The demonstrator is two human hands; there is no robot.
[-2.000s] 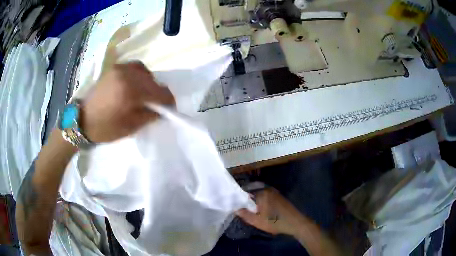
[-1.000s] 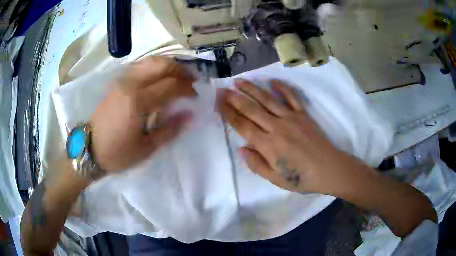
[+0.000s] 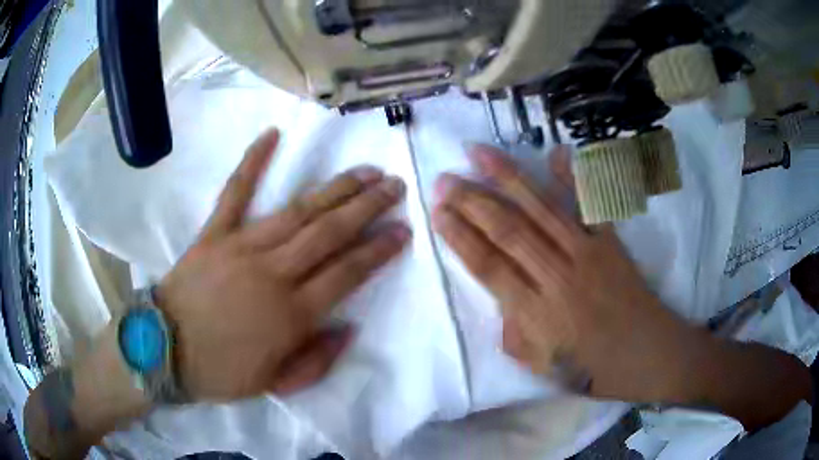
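Observation:
A white garment piece (image 3: 373, 377) lies spread under the machine head (image 3: 386, 45). A straight seam line (image 3: 449, 305) runs down it from the small dark presser foot (image 3: 399, 114). My left hand (image 3: 269, 287), with a turquoise-faced watch, lies flat on the cloth left of the seam, fingers spread. My right hand (image 3: 548, 260) lies flat right of the seam, slightly blurred, fingertips close to the line. Neither hand grips the cloth. The needle tip and needle plate cannot be made out.
A black elongated bar (image 3: 135, 85) hangs at the upper left. Ribbed cream knobs (image 3: 620, 180) stand just above my right hand. The table ruler (image 3: 772, 238) shows at the right edge. Crumpled white cloth (image 3: 687, 436) lies at the lower right.
The cloth, first lifted and spread between my hands, now lies flat under the head. My left hand has settled flat, lower down beside the seam. The view is closer to the machine head.

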